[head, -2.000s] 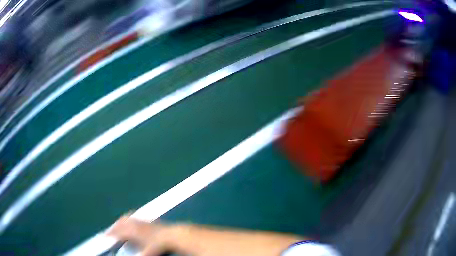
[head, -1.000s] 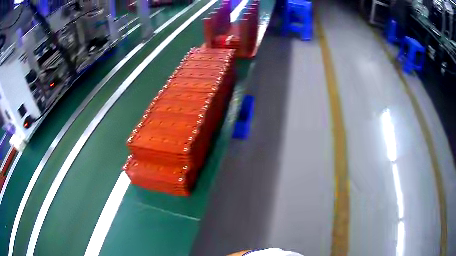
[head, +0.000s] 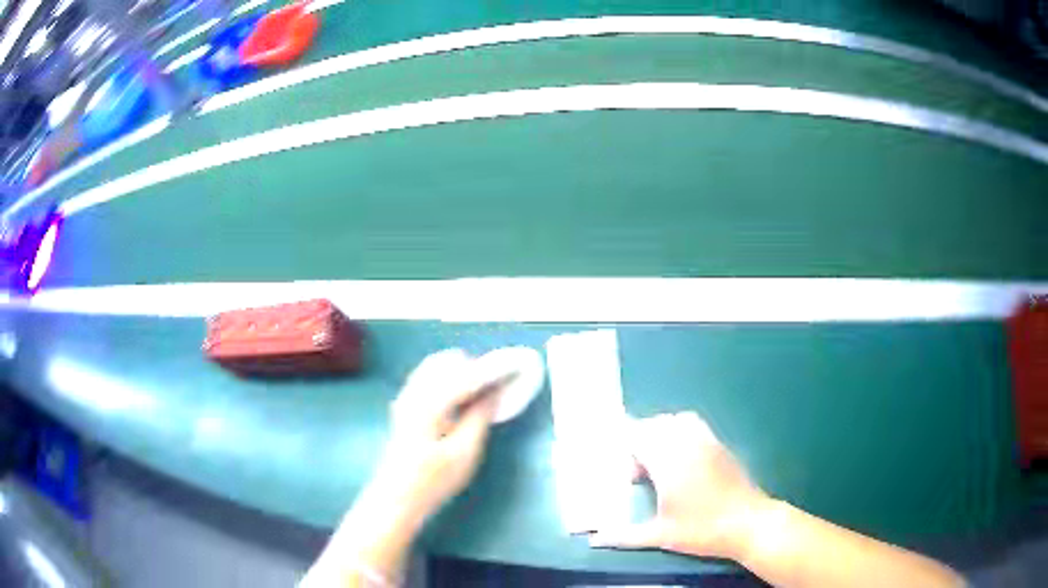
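Observation:
My left hand (head: 434, 425) holds a small rounded white pad (head: 517, 383) between its fingers, over the green bench. My right hand (head: 695, 488) grips the right edge of a flat white plate (head: 588, 431) near its lower end, with the thumb at the bottom corner. The plate's long side points away from me. The pad is just left of the plate's upper part, and a narrow gap shows between them. The hands are slightly blurred. A red-brown block (head: 276, 337) lies on the bench to the left of my left hand.
Stacked red-brown parts (head: 1031, 379) are cut off at the right edge. A white guide rail (head: 690, 299) runs behind the plate, with the green conveyor (head: 575, 195) beyond. A red bin (head: 279, 37) stands at the upper left. A violet-glowing lamp (head: 43, 255) is at the far left.
The view has swung from the long red-brown stack and aisle to the bench. Both hands, the pad and the white plate are now in view. The stack is now only at the right edge.

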